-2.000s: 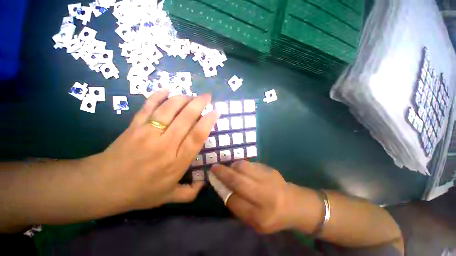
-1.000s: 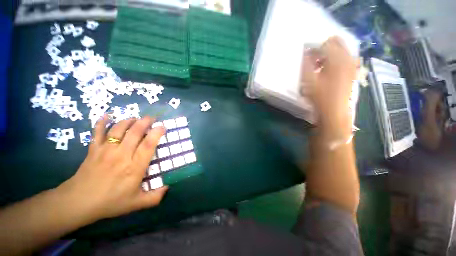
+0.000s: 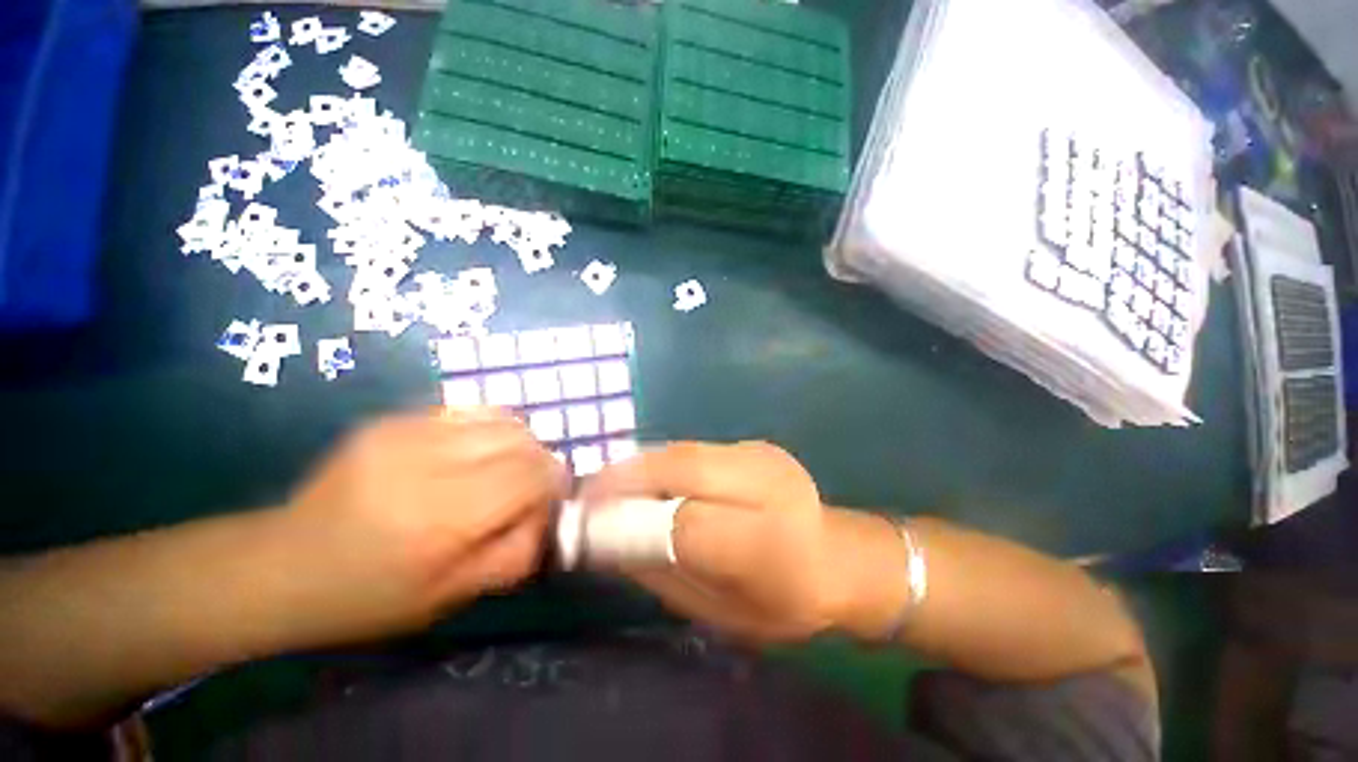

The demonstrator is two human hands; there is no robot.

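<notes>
The green PCB panel (image 3: 633, 390) lies in front of me, with rows of white square modules (image 3: 539, 387) on it. Its near left part is hidden by my hands. My left hand (image 3: 432, 514) is blurred, its fingers bent in at the panel's near edge. My right hand (image 3: 730, 529), with white wrapping on a finger, meets it there. A small white piece with a dark edge, apparently a square module (image 3: 569, 533), is pinched between the fingertips of both hands. Whether its backing is on cannot be told.
Backing pieces (image 3: 373, 194) lie scattered at the upper left, two apart near the panel. Stacked PCB panels (image 3: 544, 97) stand beyond. A blue bin (image 3: 52, 164) is at far left. Stacked trays (image 3: 968, 179) at right bear grouped modules (image 3: 1147, 261). A dark-celled tray (image 3: 1303, 365) is farther right.
My right hand has come back from the tray stack to the panel's near edge. My left hand has left the panel's left side, and its fingers have closed in against the right hand's.
</notes>
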